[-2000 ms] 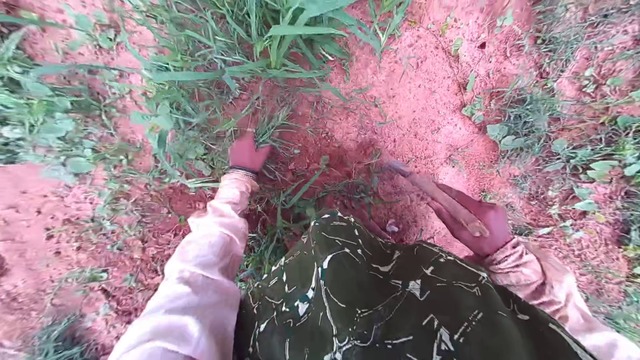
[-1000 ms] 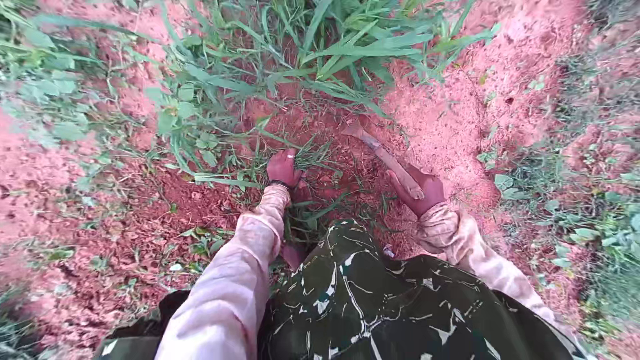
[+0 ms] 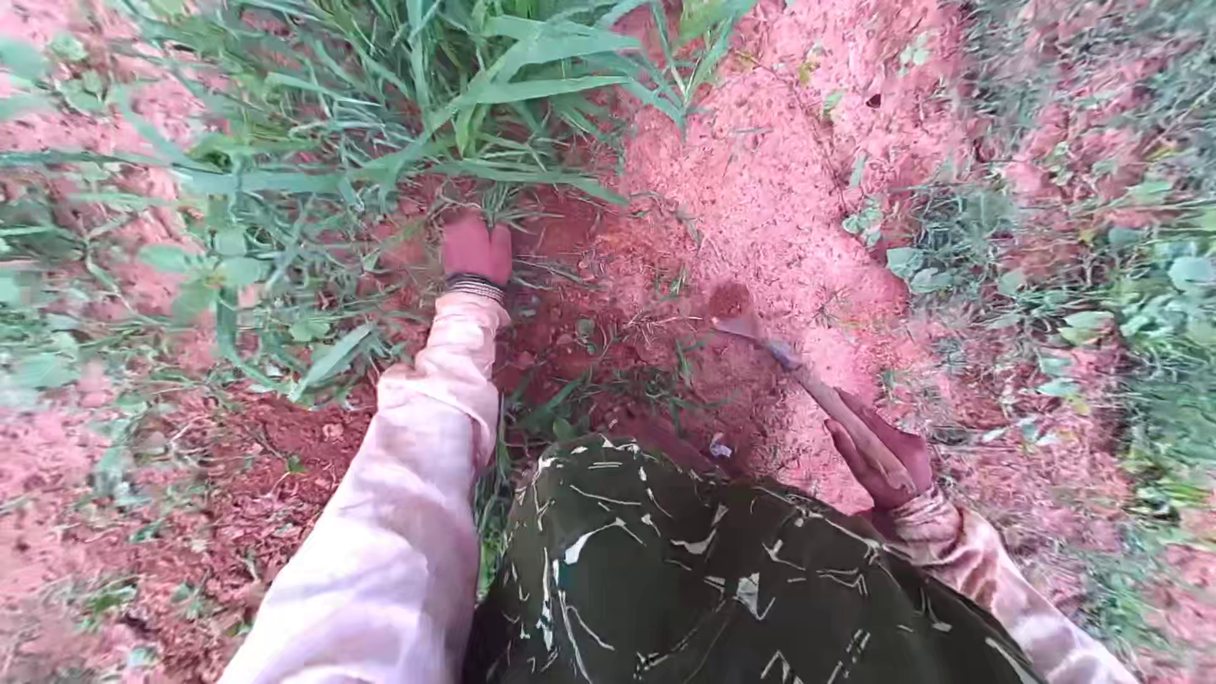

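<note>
My left hand (image 3: 477,249), with bangles at the wrist, reaches into the base of a grass clump; its fingertips are hidden among blades and soil, and it appears closed around a tuft of grass (image 3: 496,201). To the right, my right hand (image 3: 883,456) grips the wooden handle (image 3: 836,408) of a small digging tool with a metal blade (image 3: 736,326). The blade points up and left, just over the reddish soil, beside a dark brown patch. Both forearms wear pale long sleeves.
Tall green grass (image 3: 408,104) fills the upper left. Loose red soil (image 3: 304,456) lies at lower left, low weeds (image 3: 1092,323) grow at right, and a dark patterned cloth (image 3: 684,570) covers my lap. A small whitish scrap (image 3: 720,446) lies near it.
My left hand has moved up into the grass base since one second ago. The tool in my right hand has moved right, away from my left hand.
</note>
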